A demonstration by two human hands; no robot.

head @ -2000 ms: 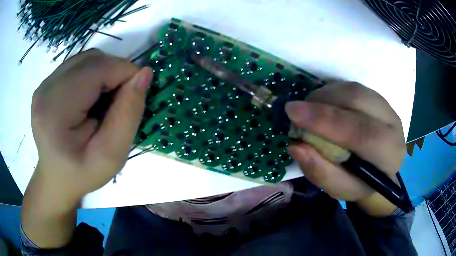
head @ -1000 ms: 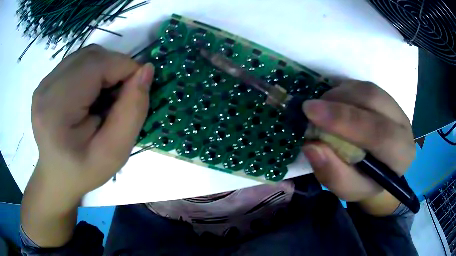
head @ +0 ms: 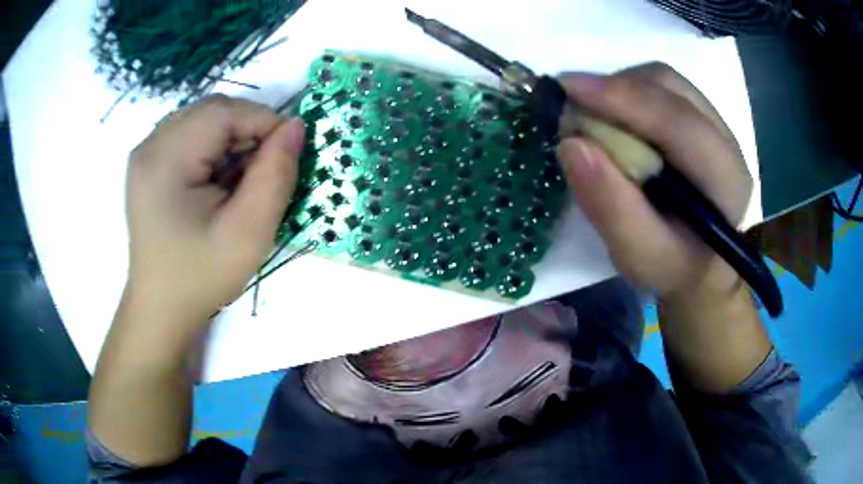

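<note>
The green PCB panel (head: pixel 426 180) lies tilted on white paper, with rows of round units and shiny solder dots. My left hand (head: pixel 213 194) is at its left edge, thumb and index finger pinched together on a thin dark lead wire (head: pixel 291 98) that runs to the panel's upper left. Other dark lead wires (head: pixel 274 265) trail from its lower left edge. My right hand (head: pixel 662 170) holds the soldering iron (head: pixel 620 156) like a pen. Its tip points up and left, above the panel's top edge and apart from the units.
A heap of dark green wires (head: pixel 180 43) lies at the upper left of the white paper (head: pixel 378 326). A black ringed fan guard (head: pixel 743 14) is cut off at the upper right. A brown jagged piece (head: pixel 802 248) shows at the right, over the blue floor (head: pixel 842 284).
The iron's tip has lifted away from the panel's upper left units and moved up, with my right hand. The view has shifted, and the panel's left part now shines brighter.
</note>
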